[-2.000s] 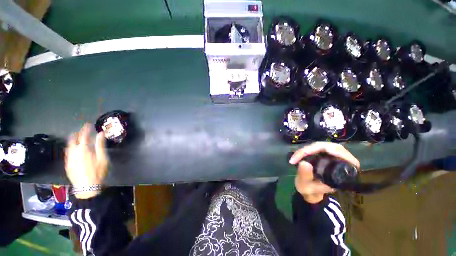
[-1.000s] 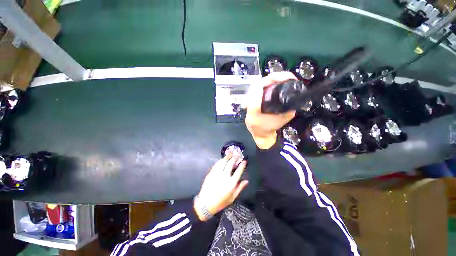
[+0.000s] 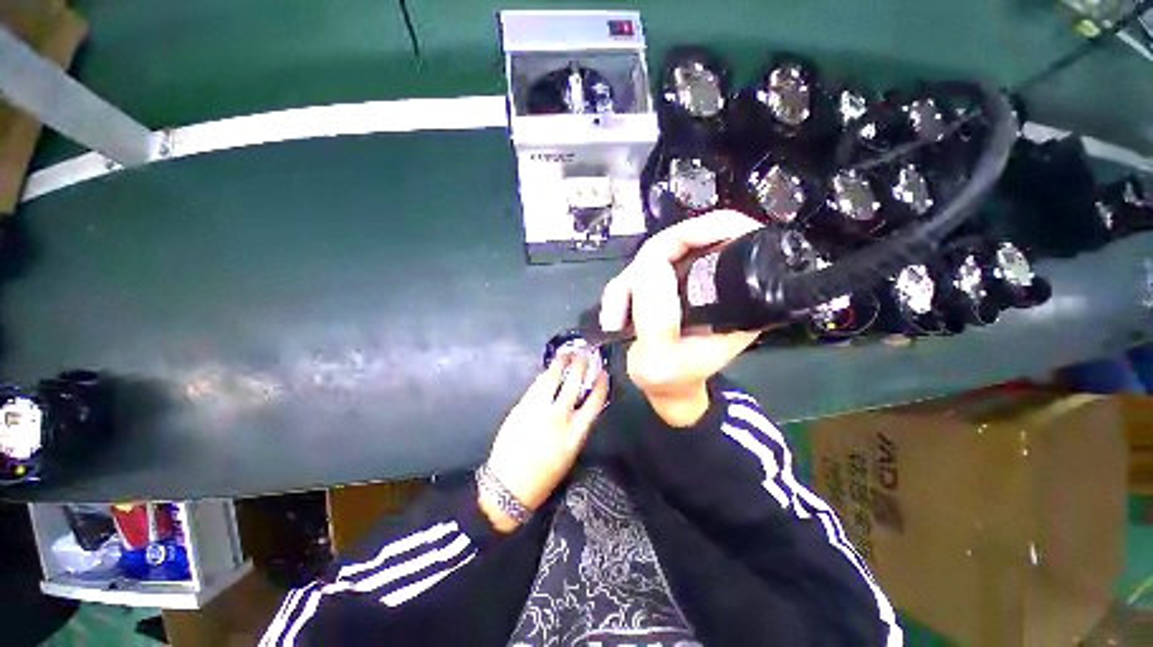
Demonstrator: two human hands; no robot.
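A round black unit with a silvery face [image 3: 575,348] sits on the dark green bench in front of me. My left hand [image 3: 553,423] holds it, with fingers over its face. My right hand [image 3: 677,316] grips the black electric screwdriver [image 3: 733,281], which is tilted with its tip pointing left at the unit's upper edge. Whether the tip touches a screw is hidden. The pale grey screw feeder [image 3: 582,190] stands behind the unit.
Rows of round black units [image 3: 855,192] stand at the right, partly behind the thick driver cable [image 3: 942,228]. Another unit [image 3: 19,430] is at the far left. A pale open drawer [image 3: 209,556] and a brown carton [image 3: 986,506] are below the bench edge.
My left hand brought the unit from the left to the middle. My right hand moved the screwdriver from the lower right to the feeder, then down to the unit.
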